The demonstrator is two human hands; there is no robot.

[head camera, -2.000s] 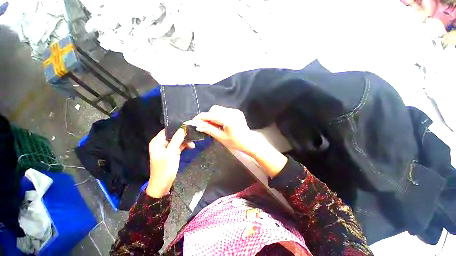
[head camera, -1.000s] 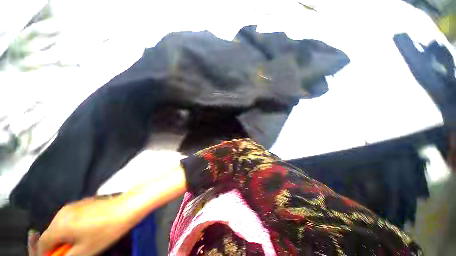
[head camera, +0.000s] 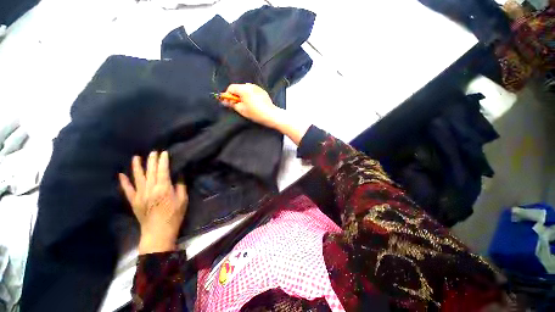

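Note:
A dark garment (head camera: 140, 116) lies spread and crumpled over the white table, its lower left part reaching the picture's bottom edge. My left hand (head camera: 155, 198) lies flat on it, palm down with fingers apart, holding nothing. My right hand (head camera: 252, 103) is at the garment's upper right part, closed around small orange thread snips (head camera: 229, 96). Their tips point left over the cloth; most of the handle is hidden in my fist. A light stitched line shows along the garment's near edge.
The white table's (head camera: 389, 67) near edge runs diagonally towards the upper right. Dark garments (head camera: 450, 158) hang beside it. A blue bin (head camera: 517, 244) with pale cloth stands on the floor at right. Pale cloth (head camera: 15, 164) lies at far left. Another person's patterned sleeve (head camera: 529, 46) shows top right.
The view has swung right. The garment is now spread on the table. My left hand, earlier pinching a stitched part with the right, now lies flat; my right hand has moved onto the garment with the snips.

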